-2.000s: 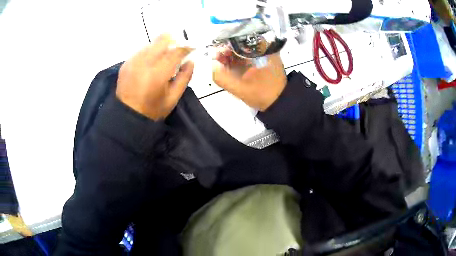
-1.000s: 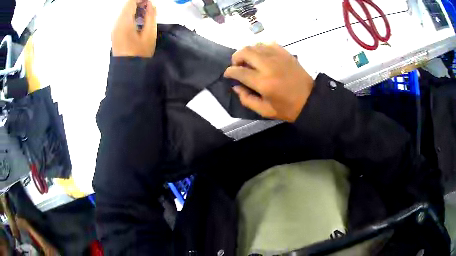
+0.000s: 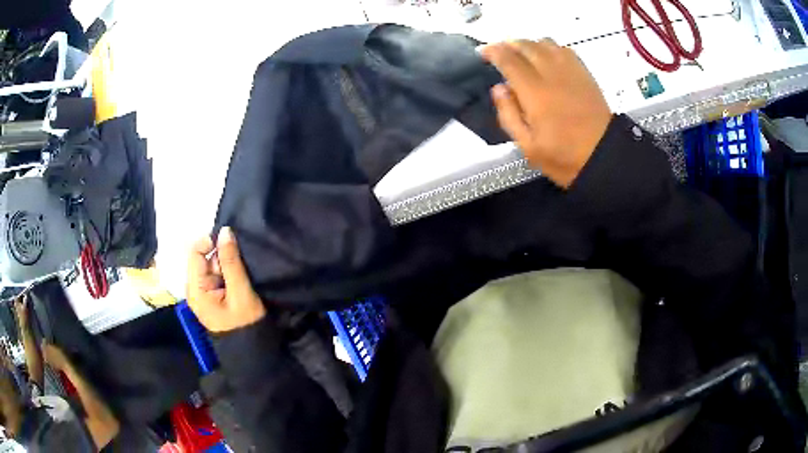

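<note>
A black garment panel point(image 3: 306, 142) is spread over the white table and hangs over its front edge. My left hand point(image 3: 221, 281) pinches the panel's left edge between thumb and fingers near the front of the table. My right hand point(image 3: 551, 106) is at the panel's upper right corner, fingers bent over the cloth's edge; whether they grip it is unclear. A strip of white table shows between the cloth and the table edge.
Red-handled scissors point(image 3: 660, 31) and a small teal piece point(image 3: 651, 85) lie at the right. A dark cloth stack point(image 3: 124, 195) and second red handles point(image 3: 93, 270) are at the left. Blue baskets point(image 3: 734, 146) are below the table. Another person's arm point(image 3: 84, 394) shows at lower left.
My left hand has moved down and toward the front left, pulling the panel out wide. My right hand has moved up and right. The machine's needle area has mostly left the top of the view.
</note>
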